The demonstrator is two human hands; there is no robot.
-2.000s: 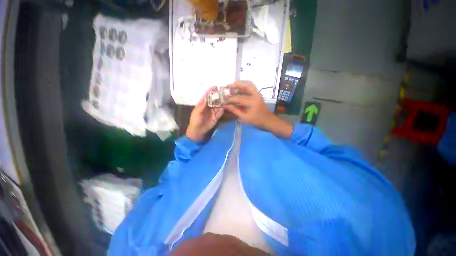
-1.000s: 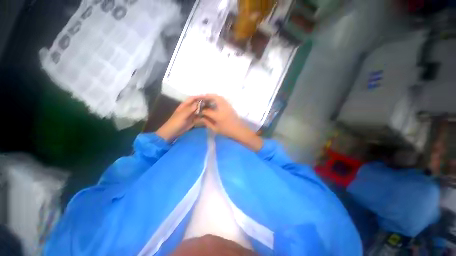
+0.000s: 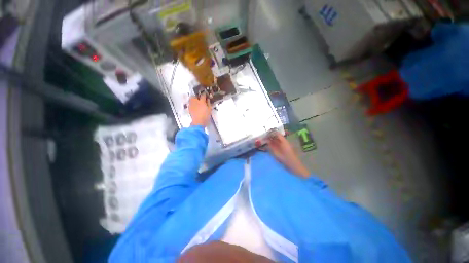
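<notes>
My left hand point(image 3: 199, 110) reaches onto the white machine base point(image 3: 177, 82), its fingertips at the left end of the dark brown-red fixture point(image 3: 225, 85) under the amber press head point(image 3: 194, 55). Small dark bits show at those fingertips; I cannot tell whether the fingers hold one. My right hand point(image 3: 280, 147) is at the base's front edge, by the small red button point(image 3: 258, 143); its fingertips are blurred and it shows no part in it. A white sheet point(image 3: 241, 117) lies on the base in front of the fixture.
A white blister tray point(image 3: 132, 167) with several dark rings lies left of the base. A white control box point(image 3: 85, 46) with red digits stands at the rear left. A keypad device point(image 3: 279, 107) is right of the base. A person in a blue sleeve point(image 3: 437, 64) is at the far right, by a red crate point(image 3: 384, 93).
My hands have parted from the small ring-shaped part they held together. My left hand has moved forward to the fixture, my right hand to the base's front edge. The view has shifted and turned.
</notes>
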